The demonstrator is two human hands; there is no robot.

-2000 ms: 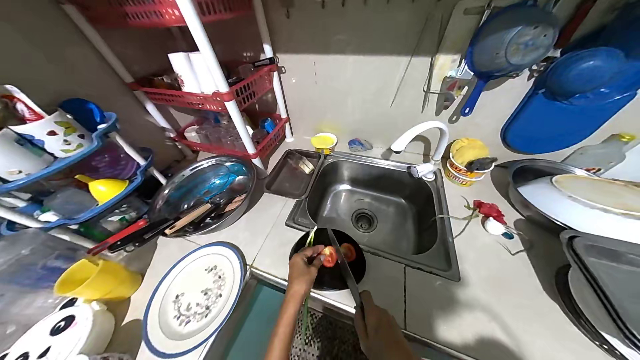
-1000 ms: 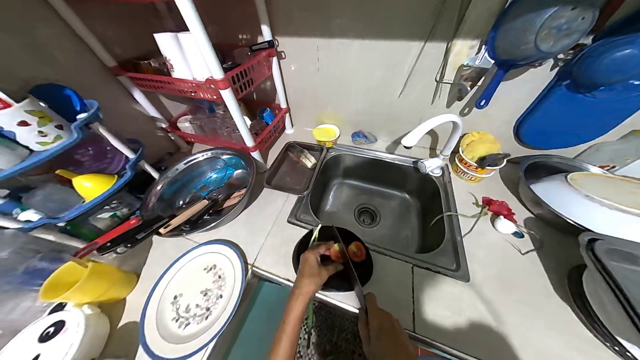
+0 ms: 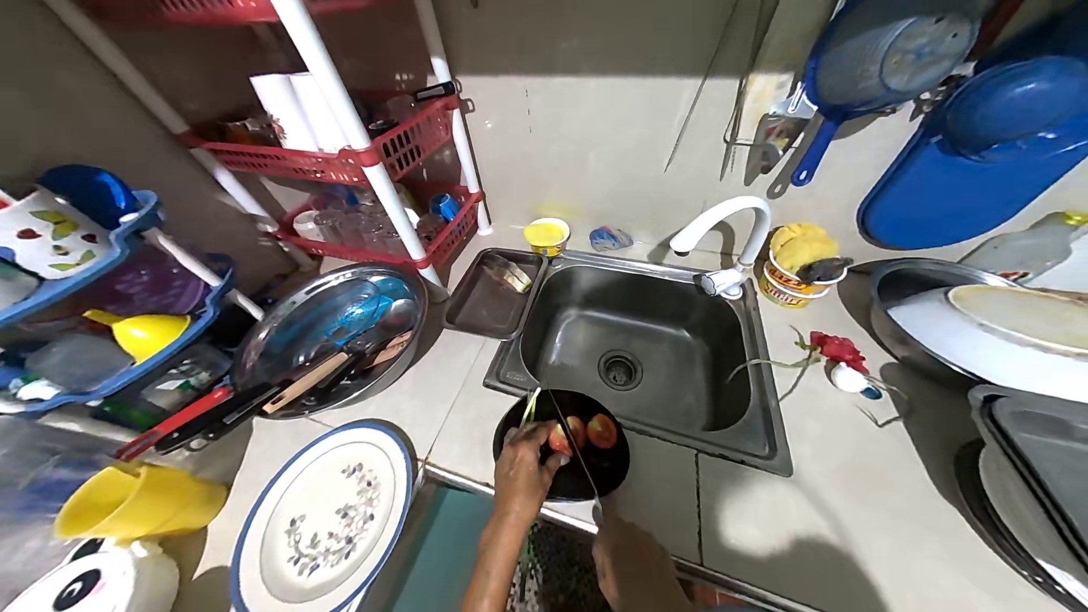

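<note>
A round black dish [image 3: 586,480] sits at the counter edge in front of the sink, with cut tomato pieces [image 3: 602,431] in it. My left hand [image 3: 525,463] pinches a piece of tomato [image 3: 560,438] over the dish. In my right hand [image 3: 633,565] is a knife [image 3: 578,450], its long thin blade reaching across the dish beside the tomato. Green stalks [image 3: 531,406] show at the dish's left rim, near my left fingers; whether that hand also holds them, I cannot tell.
Behind the dish is a steel sink [image 3: 637,340] with a white faucet [image 3: 738,246]. A floral plate [image 3: 327,518] lies at the left, near a steel basin [image 3: 340,340] of utensils. A dark tray [image 3: 489,314] stands left of the sink. Stacked pans [image 3: 1037,450] are at the right.
A tomato piece in the dish now lies separate between the held piece and the far one. Both hands remain at the dish with the knife.
</note>
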